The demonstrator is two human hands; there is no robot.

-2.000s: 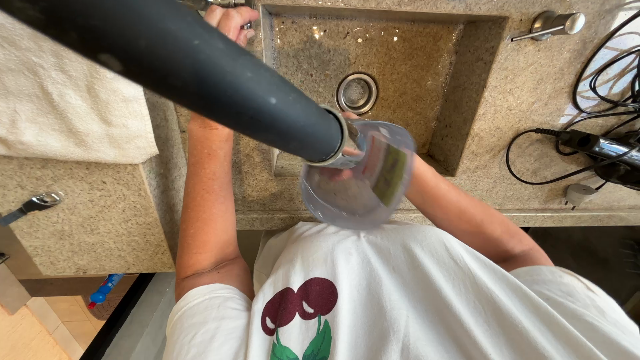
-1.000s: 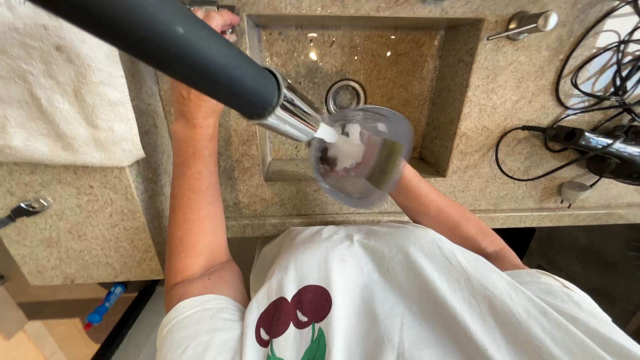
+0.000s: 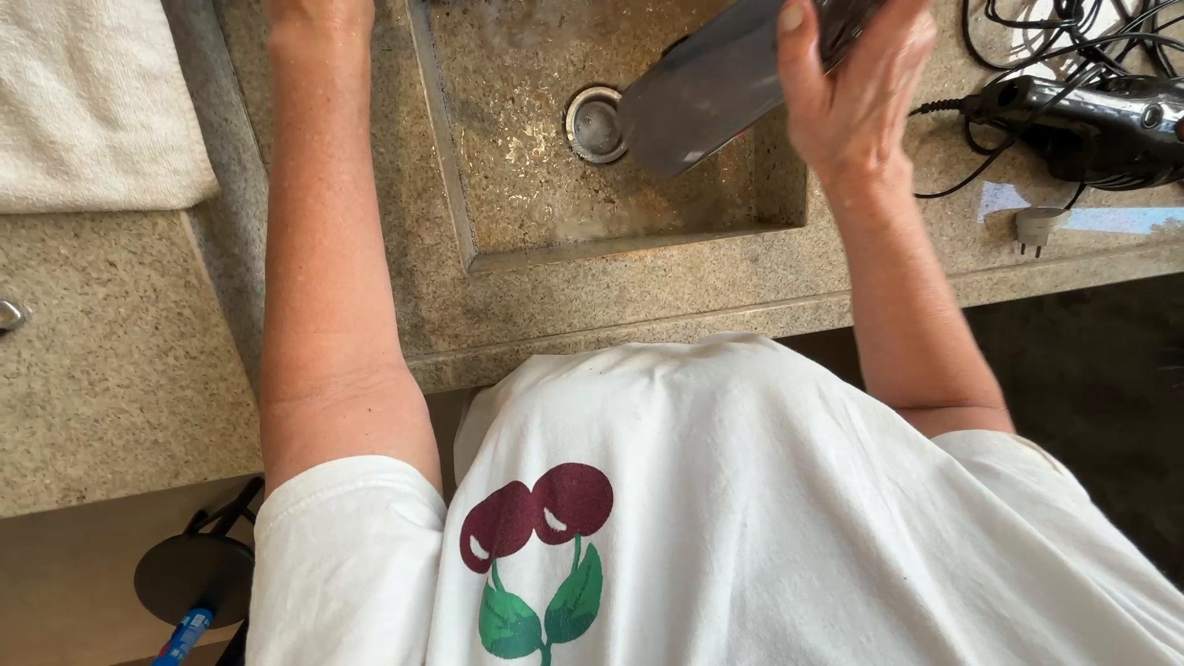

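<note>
My right hand (image 3: 856, 97) grips a smoky grey, rounded container (image 3: 708, 88) at the top right of the sink. Its thumb lies along the near side, and the fingers are partly cut off by the frame's top edge. Tilted, the container reaches down and left over the stone sink (image 3: 518, 208), its rounded end beside the metal drain (image 3: 596, 125). Of my left hand (image 3: 319, 11) only the base by the wrist shows at the top edge, left of the sink; its fingers and anything they touch are hidden.
A cream towel (image 3: 88, 102) lies on the left counter. On the right counter are a black corded appliance (image 3: 1096, 129), tangled black cables (image 3: 1073, 42) and a pale plug (image 3: 1040, 228). Below at left stands a round black stool or stand (image 3: 194, 578), with a blue item (image 3: 185, 638) by it.
The dark faucet neck with its metal tip and the clear vessel under it no longer show in those places. My right hand has come out to the right, holding the grey container.
</note>
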